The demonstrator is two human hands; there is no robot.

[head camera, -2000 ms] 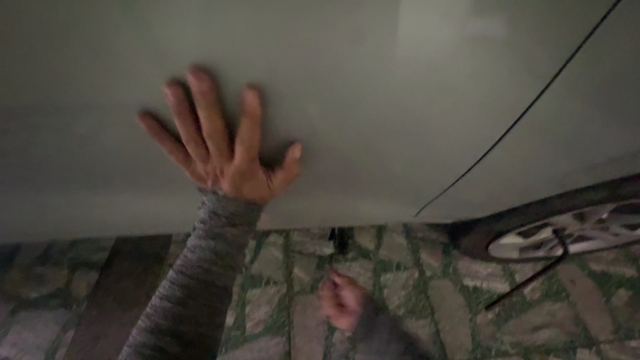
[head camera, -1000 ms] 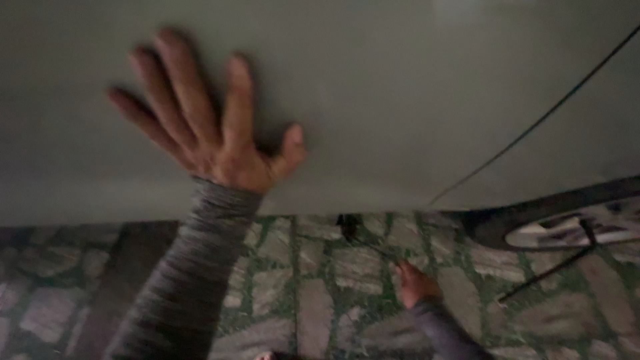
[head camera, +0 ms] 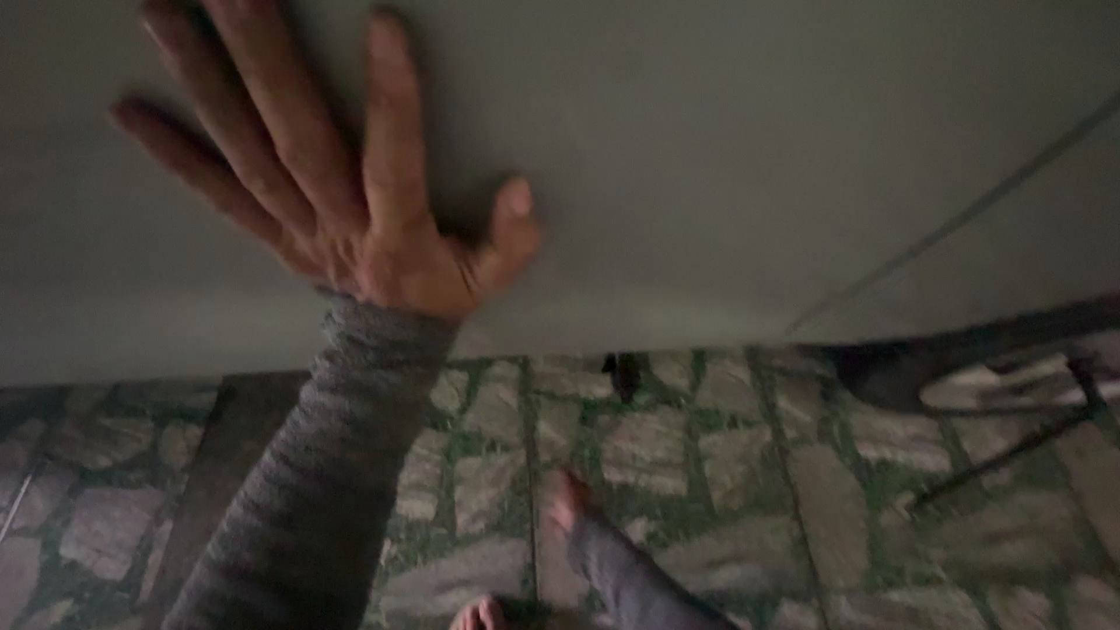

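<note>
My left hand (head camera: 385, 201) lies with its fingers spread against the pale car body panel (head camera: 700, 175). Below the panel's lower edge my right hand (head camera: 569, 500) is low over the stone paving, blurred; its fingers look curled, and whether it holds anything cannot be told. A dark object (head camera: 623, 376), too dim to name, shows under the car's edge, above and a little right of my right hand. At the right, a dark bar (head camera: 1002, 459) slants out from the car wheel (head camera: 1006, 385).
Stone paving (head camera: 647, 446) with green grass in its joints runs below the car. A dark flat strip (head camera: 232, 455) crosses it at the left. Toes of a bare foot (head camera: 481, 614) show at the bottom edge. A panel seam (head camera: 954, 219) slopes across the upper right.
My right hand has moved left from its place a second ago, where a thin rod seemed to run from it toward the dark object. My left hand remains on the panel.
</note>
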